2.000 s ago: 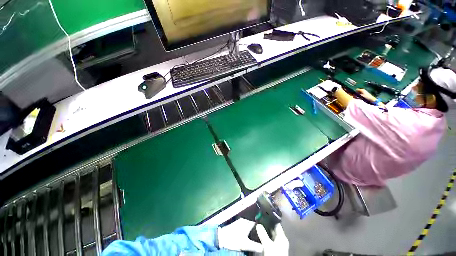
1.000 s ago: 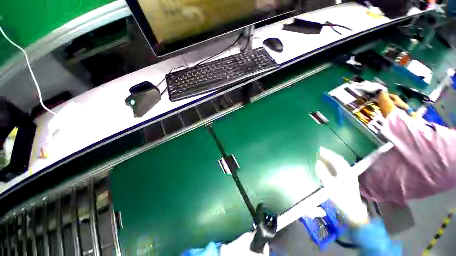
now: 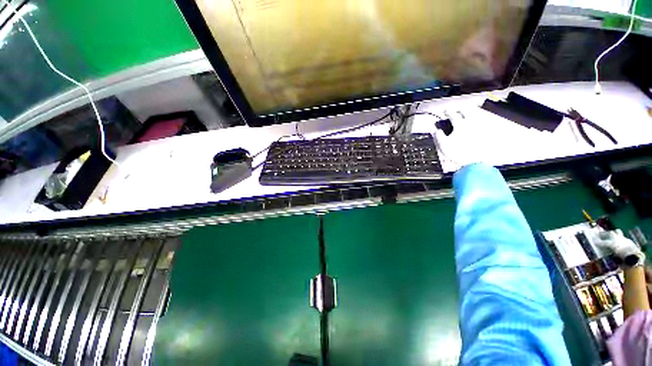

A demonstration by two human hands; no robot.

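Note:
My right hand (image 3: pixel 457 149), in a white glove that blends into the white shelf, reaches over the shelf at the end of a blue sleeve. It lies over the near part of the black computer mouse (image 3: pixel 444 127); the fingers are hard to make out. The black keyboard (image 3: pixel 352 159) lies just left of it, under the large monitor (image 3: pixel 372 50) with a yellowish screen. The black scanner cradle (image 3: pixel 231 170) stands left of the keyboard. A dark object, perhaps the barcode scanner (image 3: pixel 304 359), shows at the bottom edge. My left hand is out of the picture.
Dark-handled pliers (image 3: pixel 592 129) and a black flat item (image 3: pixel 523 112) lie on the shelf at right. A black box (image 3: pixel 75 179) stands at left. Metal rollers (image 3: pixel 78 293) adjoin the green line top (image 3: pixel 243 286). A neighbour's gloved hand works over an open assembly (image 3: pixel 586 268) at right.
My right hand has moved from above the line's front edge up to the mouse. My left hand has left the picture with the scanner mostly gone from view. The view has turned towards the monitor.

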